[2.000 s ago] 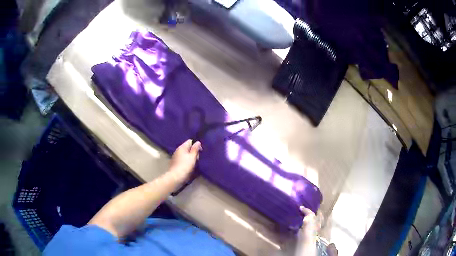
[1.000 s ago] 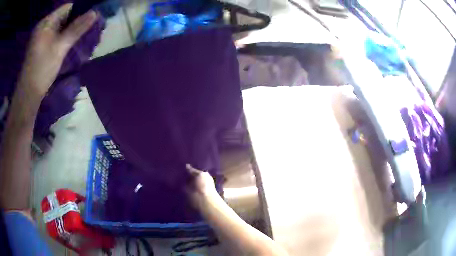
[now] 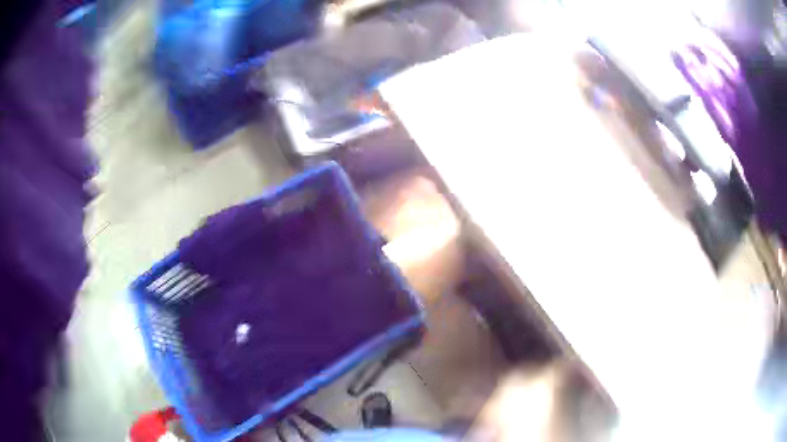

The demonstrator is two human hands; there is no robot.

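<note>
A purple garment heap (image 3: 285, 302) lies in a blue-rimmed plastic crate (image 3: 321, 382) on the floor at centre left, with a small white spot on it. My right hand (image 3: 528, 401) seems to be the skin-toned blur at the bottom, beside the table edge; its fingers cannot be made out, nor whether it holds anything. My left hand is out of the picture. The whole frame is blurred.
The sunlit pressing table (image 3: 552, 190) runs diagonally down the right. Dark purple cloth (image 3: 39, 190) hangs along the left edge. A blue container (image 3: 211, 108) stands at the upper left. A red item (image 3: 154, 425) is at the bottom left, and purple cloth (image 3: 714, 82) at the upper right.
The purple garment held up over the crate is out of my hands' view; the crate shows uncovered. My left hand has left the picture. My right hand has moved down and right. The view has turned.
</note>
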